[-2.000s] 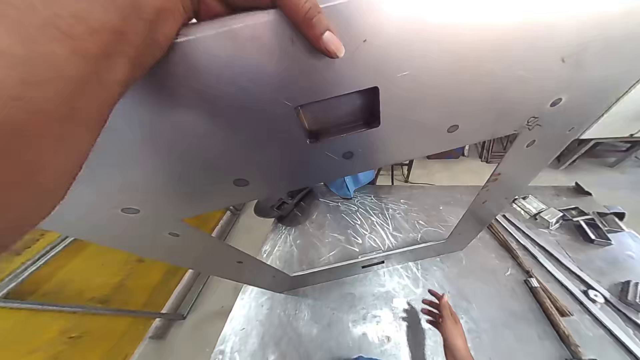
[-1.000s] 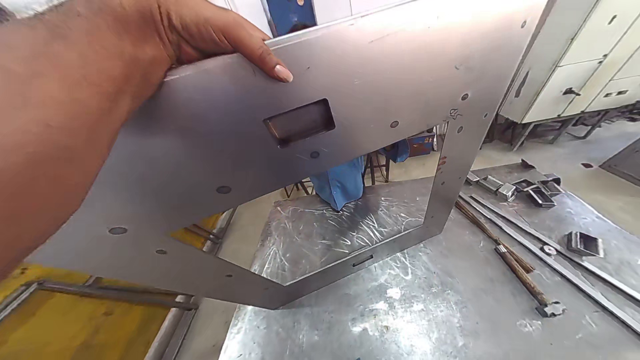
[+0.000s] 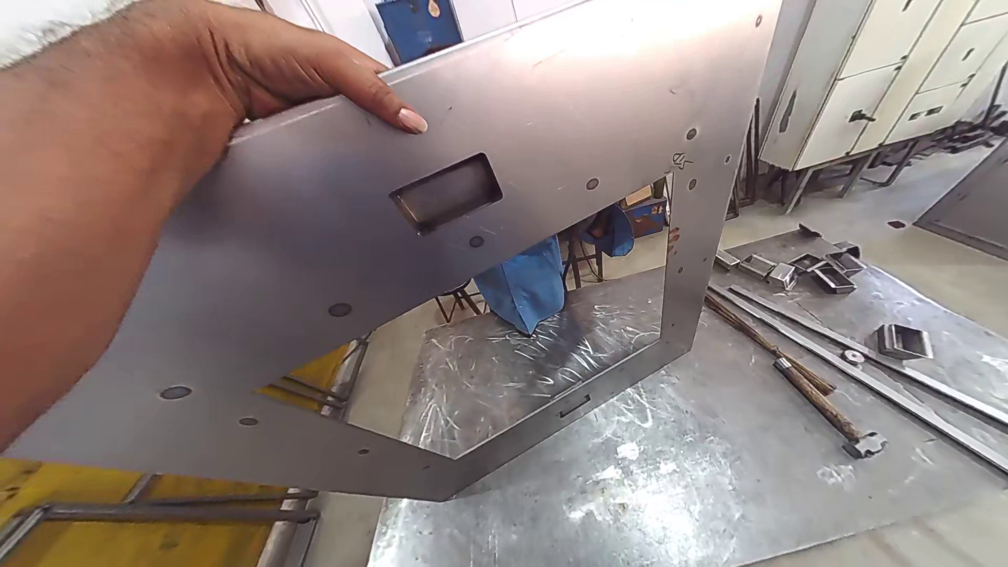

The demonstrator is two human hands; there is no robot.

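My left hand (image 3: 315, 71) grips the top edge of a large grey sheet-metal panel (image 3: 551, 134), its thumb lying on the near face and its other fingers hidden behind. The panel stands tilted, its lower corner at the scratched metal tabletop (image 3: 646, 480). It has a small rectangular slot, several round holes or marks and a big angular cut-out, through which the tabletop and blue cloth (image 3: 524, 283) show. Handwritten marking is on the panel near the cut-out's upper right corner. My right hand is out of view.
On the table's right side lie a hammer (image 3: 827, 405), a bundle of thin rods (image 3: 756, 335), long metal bars (image 3: 866, 386) and several short rectangular tube pieces (image 3: 835, 276). Metal cabinets (image 3: 890, 87) stand beyond. A yellow panel with a metal frame (image 3: 157, 528) is at lower left.
My right hand, seen open over the table two seconds ago, has left the view. The view has shifted, bringing in the cabinets and the hammer. My left hand still holds the panel.
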